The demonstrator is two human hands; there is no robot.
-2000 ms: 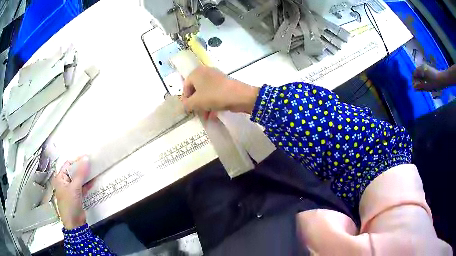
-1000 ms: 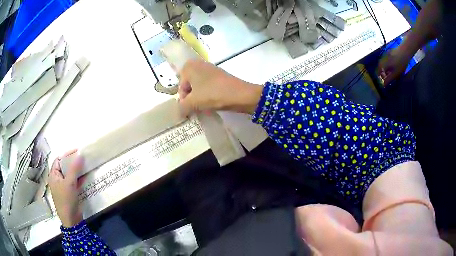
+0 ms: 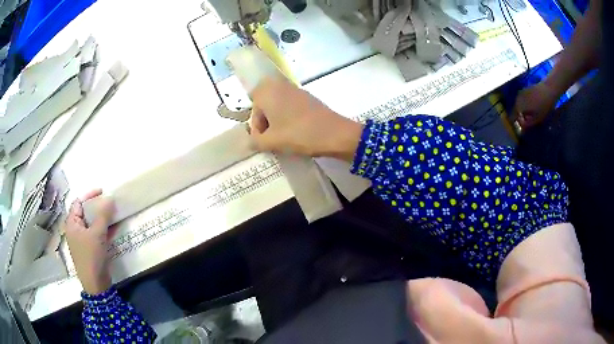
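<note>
A beige-grey fabric strip (image 3: 178,170) lies flat and slanting across the table in front of the machine. My left hand (image 3: 91,225) pinches its far left end. My right hand (image 3: 296,121) holds its other end, just below the presser foot (image 3: 249,30). Another strip end (image 3: 256,70) shows above my right hand, beside the yellow tape (image 3: 274,52). Splayed strip ends (image 3: 313,191) hang below my right hand over the table's front edge. How the plies lie under my right hand is hidden.
Cut strips (image 3: 50,107) lie in loose piles at the left. A bunch of strips (image 3: 421,33) lies right of the needle. A printed ruler (image 3: 431,84) runs along the front edge. Another person's hand (image 3: 535,104) is at the right. A blue bin (image 3: 50,23) stands behind.
The other person's hand and arm have come nearer the table at the right. My hands keep their hold on the strip with little movement. The view has shifted slightly.
</note>
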